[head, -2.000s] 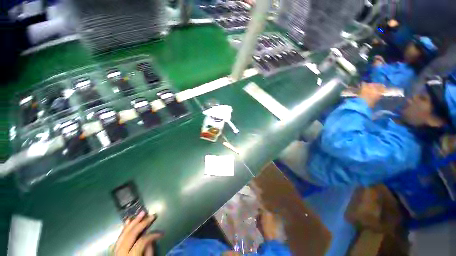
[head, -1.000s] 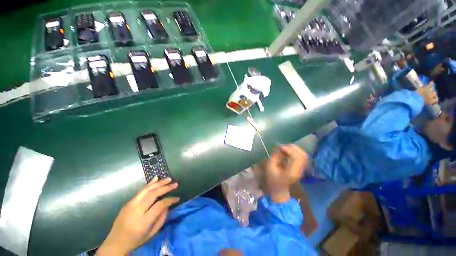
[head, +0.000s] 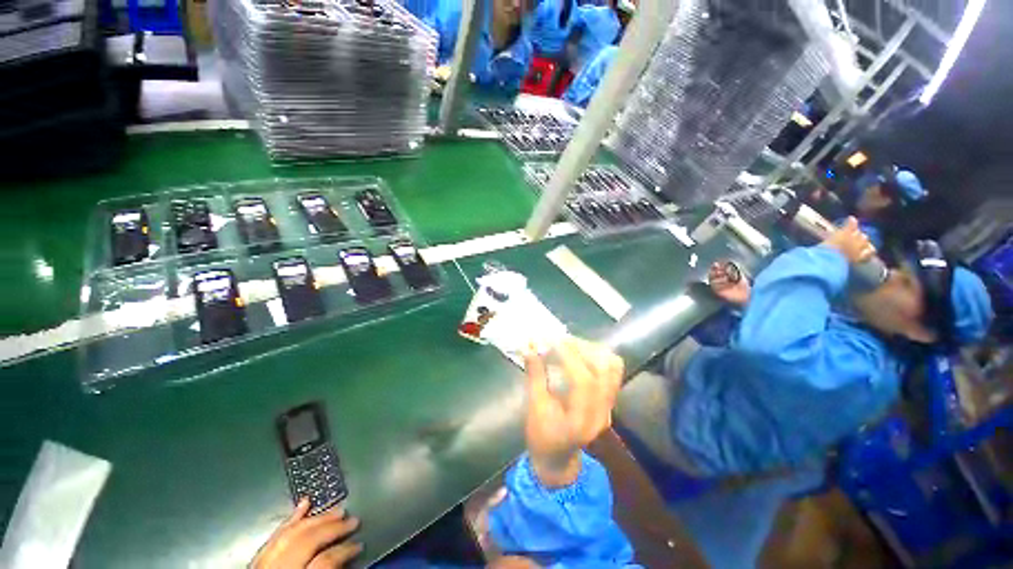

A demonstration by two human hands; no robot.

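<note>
A black keypad phone [head: 309,456] lies face up on the dark green bench. My left hand [head: 309,541] is at the bottom edge, partly cut off, with fingers apart and a fingertip against the phone's lower end. My right hand [head: 572,395] is raised over the bench, fingertips closed on a flat white piece [head: 522,325]. This piece overlaps the small printed carton [head: 475,322] in view; whether they touch is unclear. It may be the square white card or a wipe.
A clear blister tray [head: 239,347] of several phones lies across the white rail. Whitish strips lie at lower left [head: 56,506] and beyond the carton [head: 589,282]. A slanted post [head: 578,156] and tall tray stacks [head: 322,83] stand behind. A person in blue [head: 766,378] sits at right.
My right hand has moved from the bench's near edge up toward the carton and now pinches a white piece. The square card no longer shows on the bench. My left hand stays by the phone.
</note>
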